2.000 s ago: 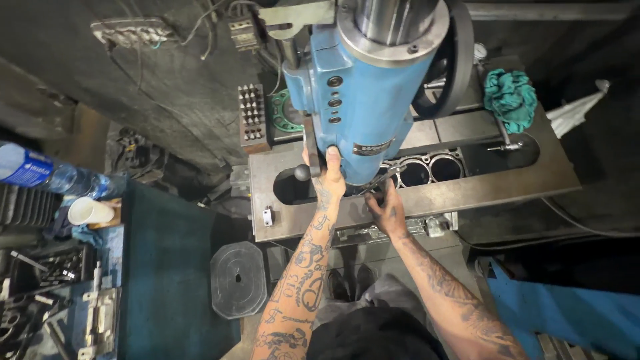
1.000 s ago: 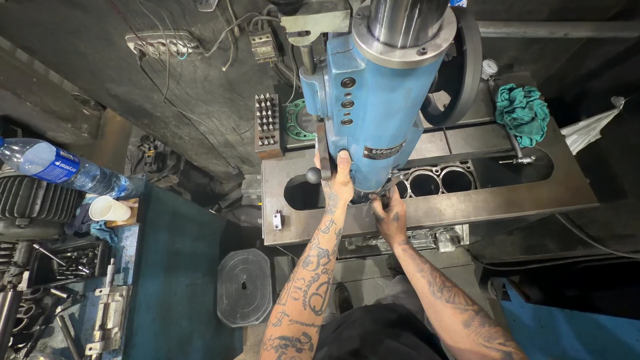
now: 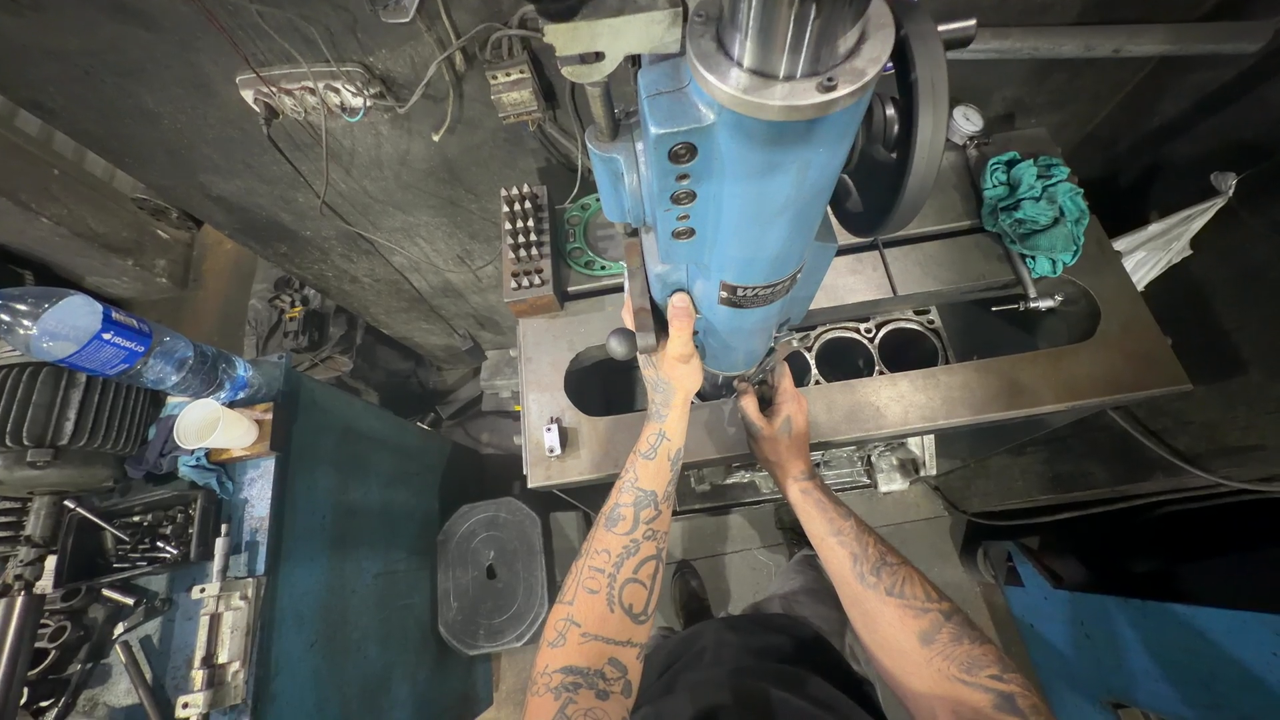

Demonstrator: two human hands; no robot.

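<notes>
The blue head of a boring machine [image 3: 750, 210] stands over a metal table [image 3: 660, 450] with a long slot. My left hand [image 3: 678, 345] lies against the lower left side of the head, thumb on the blue housing, beside a lever with a black ball knob [image 3: 621, 344]. What its fingers grip is hidden. At the bottom of the head, my right hand [image 3: 775, 415] has its fingertips on a small dark part I cannot make out. Right of it, the engine block [image 3: 880, 350] shows its round cylinder bores in the slot.
Behind the table's left end are a rack of pointed bits [image 3: 526, 240] and a green ring-shaped part [image 3: 580, 235]. A green cloth [image 3: 1035, 212] lies at the right. At left, a blue bench [image 3: 340, 540] bears tools, a plastic bottle [image 3: 120, 345] and a cup [image 3: 214, 425].
The view has shifted somewhat. Both hands stay at the lower end of the blue head; no other plain change shows.
</notes>
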